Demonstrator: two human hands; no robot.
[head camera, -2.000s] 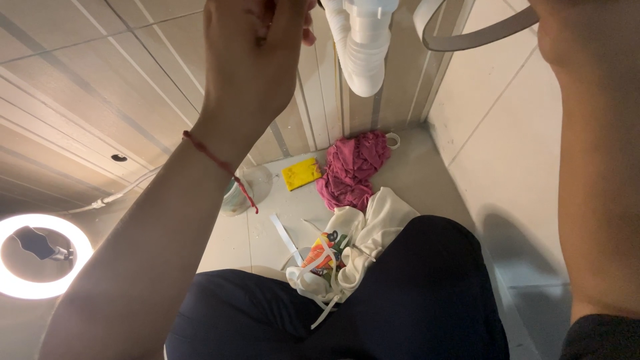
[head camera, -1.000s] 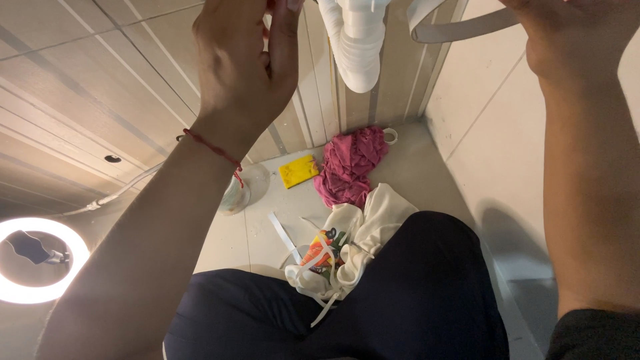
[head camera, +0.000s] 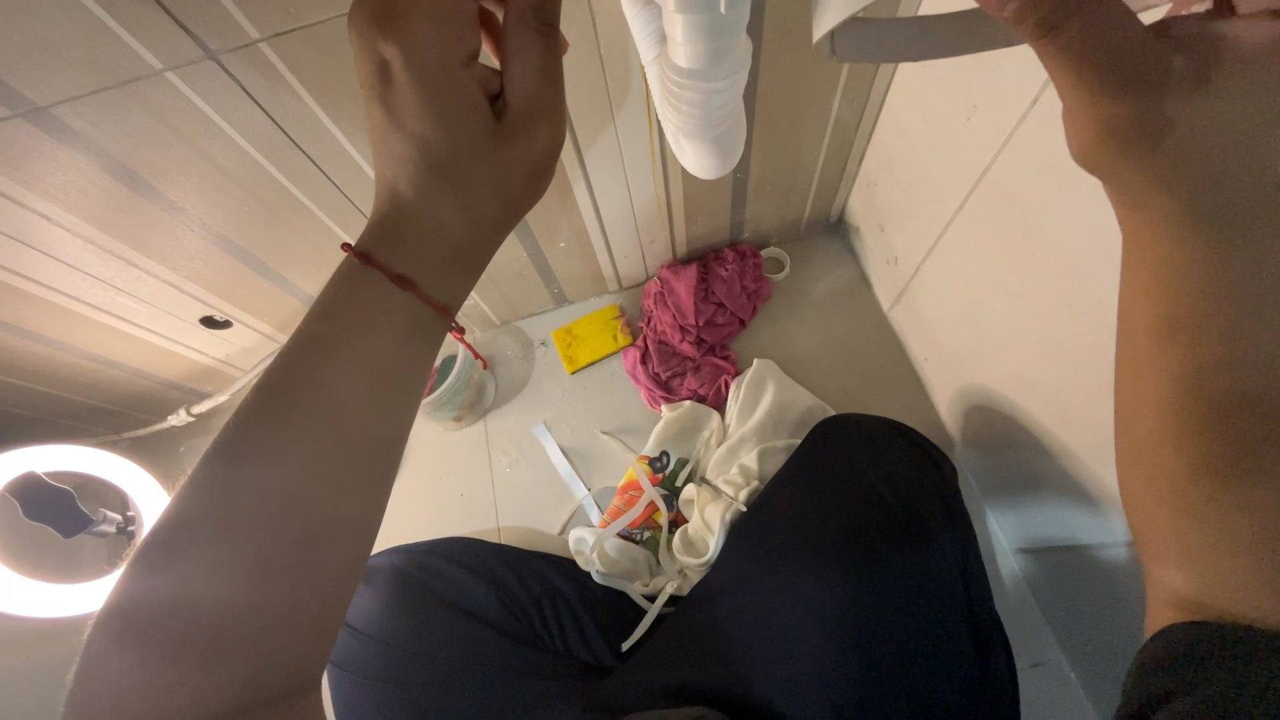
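Note:
My left hand (head camera: 465, 100), with a red string bracelet at the wrist, is raised at the top left of the white corrugated plastic drain pipe (head camera: 705, 90). Its fingers are curled and partly cut off by the frame's top edge, so what they hold cannot be told. At the top right my right hand (head camera: 1110, 90) is beside a curved white plastic rim (head camera: 920, 38); its fingertips are out of frame, and whether it grips the rim cannot be told.
On the tiled floor lie a yellow sponge (head camera: 592, 339), a crumpled pink cloth (head camera: 695, 320), a white ring (head camera: 775, 263), a clear plastic tub (head camera: 465, 390) and a white drawstring cloth with a colourful print (head camera: 760, 420). A lit ring light (head camera: 150, 490) stands at left; tiled walls enclose the corner.
My left hand has shifted slightly since the oldest frame, its fingers curling differently. My right hand has come further into view beside the white rim. The things on the floor have not moved.

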